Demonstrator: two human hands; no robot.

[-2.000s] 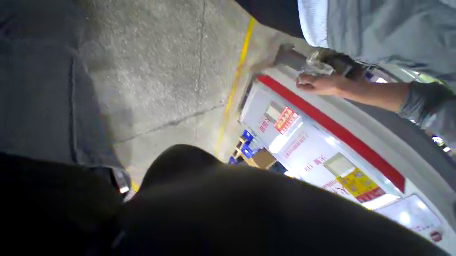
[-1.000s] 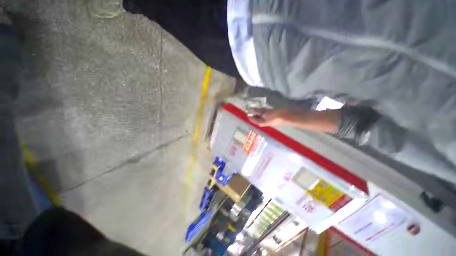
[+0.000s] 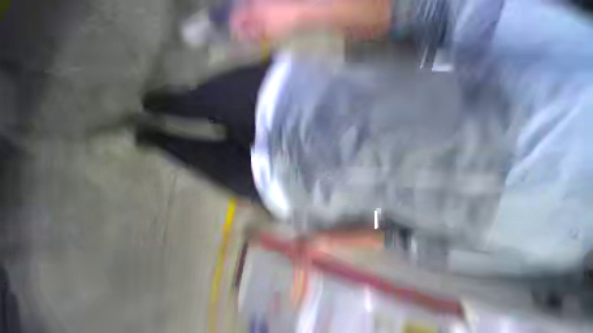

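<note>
The view is sideways and strongly blurred. Neither of my hands can be made out. A person in a light grey jacket (image 3: 390,143) and dark trousers fills the middle and right. That person's bare forearm (image 3: 344,239) lies over the red edge of a white cabinet (image 3: 338,296) at the bottom. Another bare forearm and hand (image 3: 286,19) show at the top edge, coming from a grey sleeve. A small whitish blur (image 3: 197,29) is beside this hand; I cannot tell what it is or whether it is held.
Grey concrete floor (image 3: 97,227) spreads over the left side. A yellow lane line (image 3: 222,266) runs along it beside the cabinet, partly hidden behind the person's legs. Dark blurred shapes border the far left.
The cabinet has shifted down in view and is partly cut off. The person now shows more fully, with both legs and a second forearm in view. The dark shape and blue crates at the bottom are gone.
</note>
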